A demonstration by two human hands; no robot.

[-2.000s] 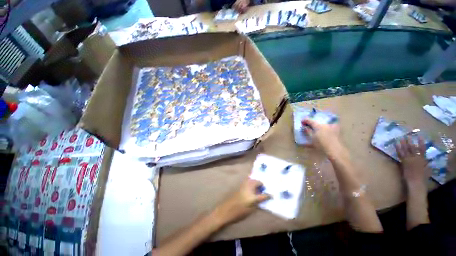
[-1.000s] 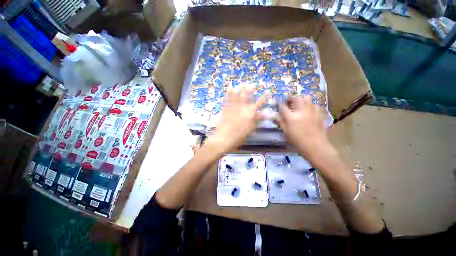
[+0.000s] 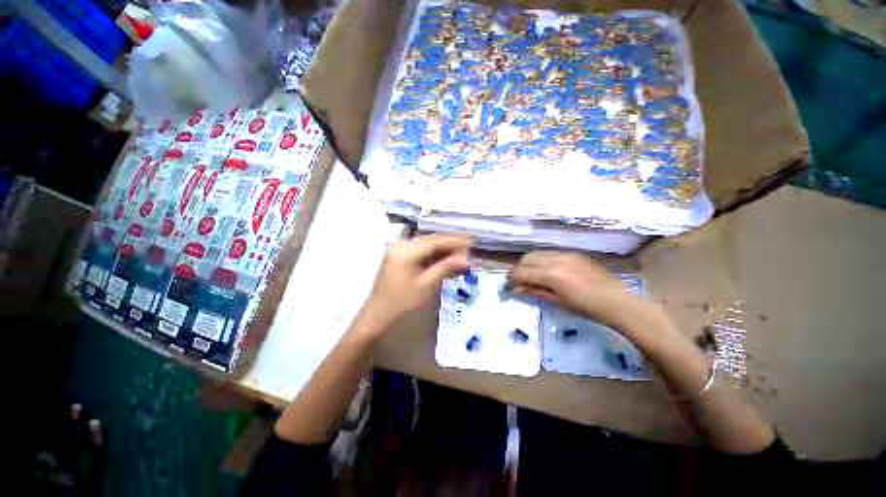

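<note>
Two white square plates lie side by side before the carton: the left plate (image 3: 495, 325) and the right plate (image 3: 595, 351). Short dark pegs stand or lean on both. My left hand (image 3: 413, 281) is over the left plate's upper left corner, thumb and finger close together; a small blue piece (image 3: 471, 278) shows just below the fingertips. My right hand (image 3: 578, 289) is over the plates' upper edges, its fingertips at the left plate's upper right peg, which they partly hide. Whether either hand grips a piece is too blurred to tell.
An open cardboard carton (image 3: 753, 107) holds stacked white sheets with blue-and-gold pieces (image 3: 544, 97). A printed carton (image 3: 194, 223) and a pale board (image 3: 316, 262) are at left, a plastic bag (image 3: 199, 68) behind. Dark specks (image 3: 707, 338) lie at right.
Both hands have come back from the sheet of pieces in the carton to the upper part of the plates. The plates remain side by side. The view has shifted, with the carton now higher in it.
</note>
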